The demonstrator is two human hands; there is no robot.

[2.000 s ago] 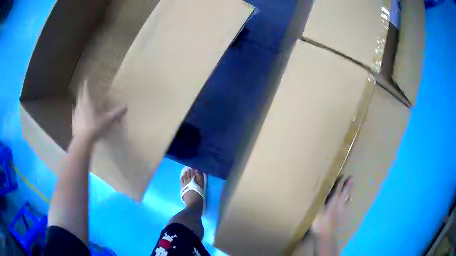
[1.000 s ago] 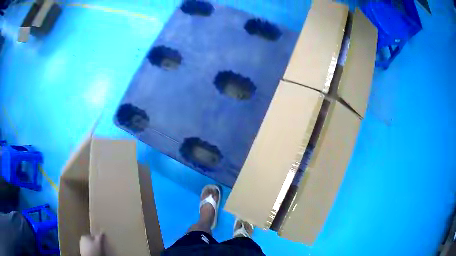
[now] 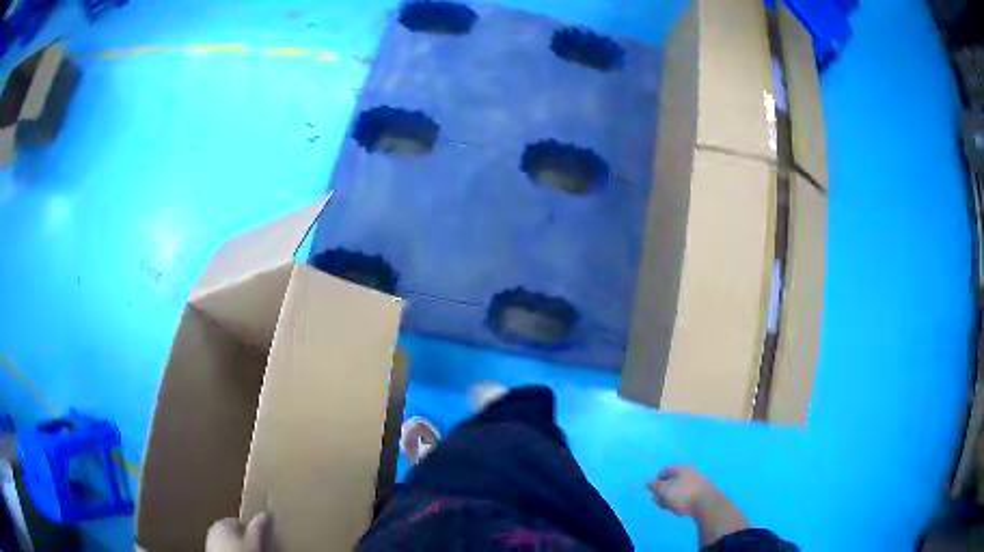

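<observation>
An open, empty brown carton (image 3: 329,394) stands at the lower left in front of me, its flaps folded outward. My left hand (image 3: 237,535), cut off by the bottom edge, grips the near part of its flap edge. My right hand (image 3: 682,493) is bare and empty, fingers loosely curled, over the floor at the lower right. Two closed cartons (image 3: 721,280) stand end to end along the right side of the pallet, with shiny tape along their top seams.
A grey-blue pallet (image 3: 464,221) with dark oval hollows lies between the cartons. A blue stool (image 3: 78,469) is at the lower left. A small open carton (image 3: 49,95) lies at the upper left. Blue plastic furniture (image 3: 825,27) shows beyond the closed cartons. My sandalled feet are near the pallet's front edge.
The open carton has gone from above the pallet to the lower left, held by my left hand. My right hand has left the closed carton and reappeared empty over the floor.
</observation>
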